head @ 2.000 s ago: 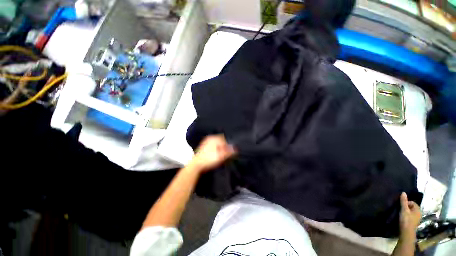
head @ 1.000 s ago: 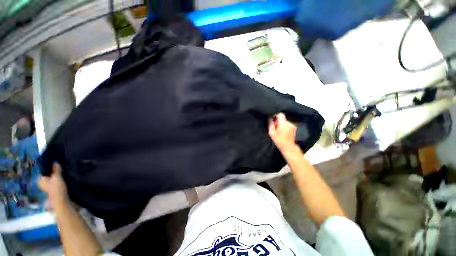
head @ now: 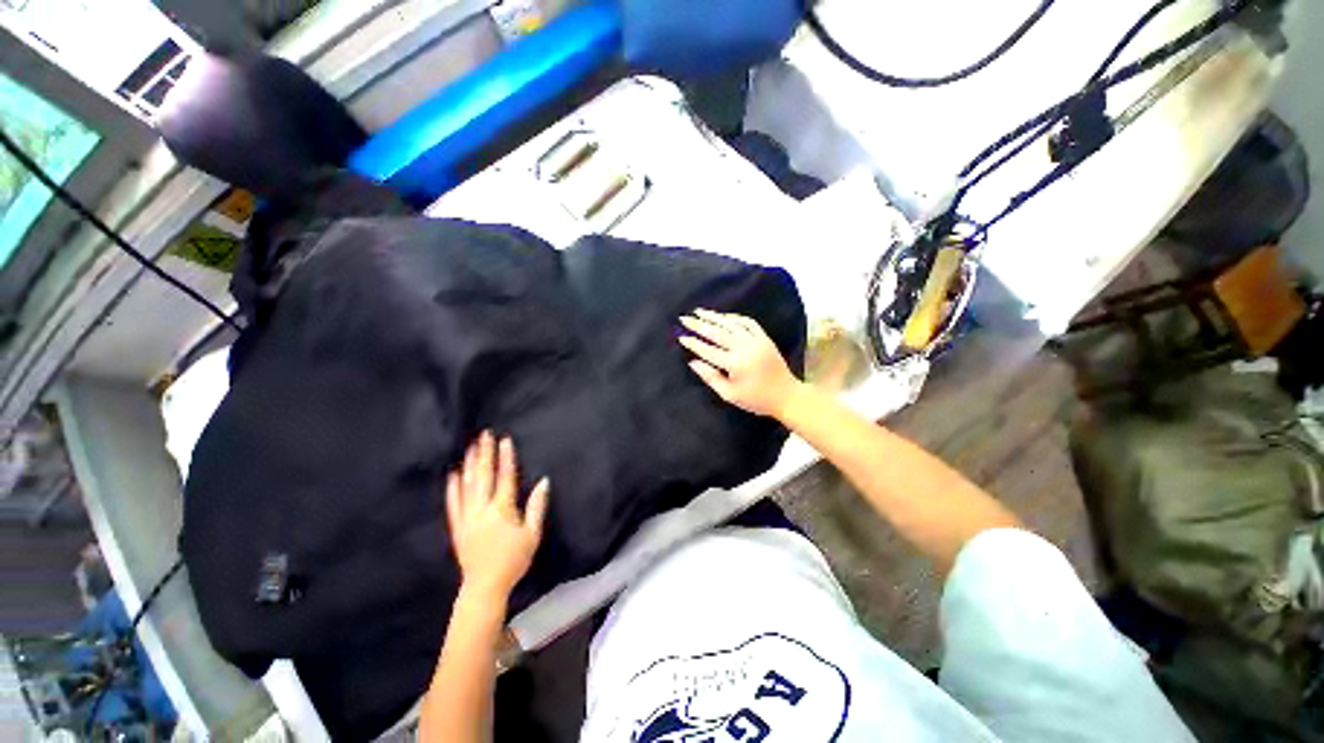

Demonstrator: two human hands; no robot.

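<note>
A large black garment (head: 378,392) lies over the white-covered table, with a small dark label (head: 272,578) at its lower left. My left hand (head: 494,515) rests flat on the garment near its front middle, fingers apart. My right hand (head: 738,363) lies flat on the garment's right part, fingers spread. Neither hand shows a grip on the cloth. The steam iron (head: 925,298), with a tan handle and metal rim, is parked at the table's right end, to the right of my right hand.
A bright blue bar (head: 494,99) and blue padded arm (head: 712,32) are behind the table. A metal fitting (head: 593,180) is recessed in the top. Black cables (head: 1077,131) run from the iron over a white side table (head: 929,124). An olive bundle (head: 1198,501) is at lower right.
The view has swung right. My hands have let go of the garment's edges and now lie flat on it. My left hand has moved inward from the left edge. The label now shows.
</note>
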